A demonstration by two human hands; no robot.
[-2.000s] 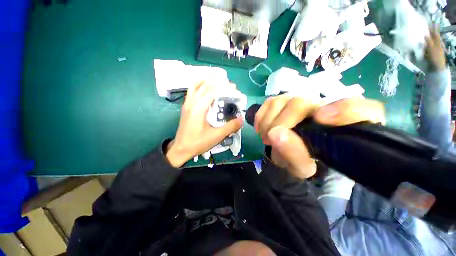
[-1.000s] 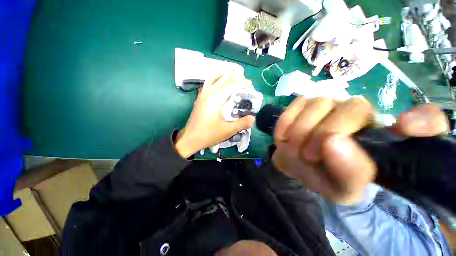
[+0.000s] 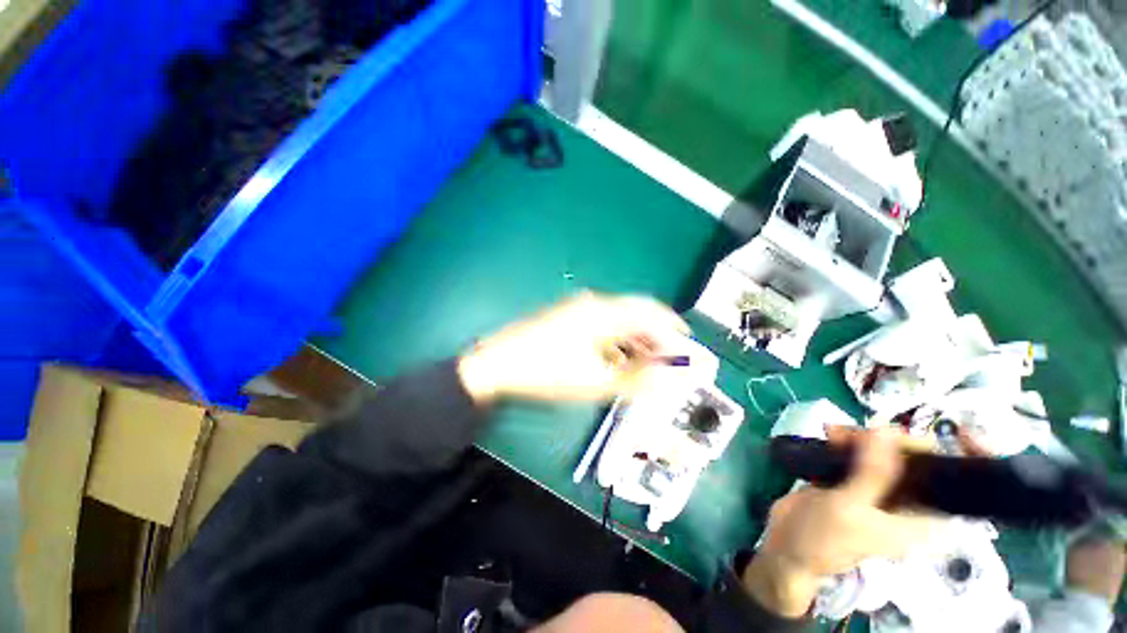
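Note:
The white camera unit point(image 3: 661, 433) lies at the bench's front edge, its round dark lens facing up and thin wires hanging at its near side. My left hand point(image 3: 575, 350) is blurred just beyond and left of the unit. A small dark thing shows at its fingertips; whether it is held I cannot tell. My right hand point(image 3: 847, 519) grips the black electric screwdriver point(image 3: 989, 482) to the right of the unit, its tip pointing left and apart from the unit.
A blue bin point(image 3: 371, 186) with black parts stands at upper left, above a cardboard box point(image 3: 136, 458). Black plates point(image 3: 529, 142) lie on the green bench. The screw feeder point(image 3: 791, 272) stands behind the unit. A pale sealing ring point(image 3: 772, 393) and more camera units point(image 3: 952, 359) lie at right.
The view has swung left, bringing in the blue bin. My left hand has come off the camera head. My right hand has drawn the screwdriver away from the unit.

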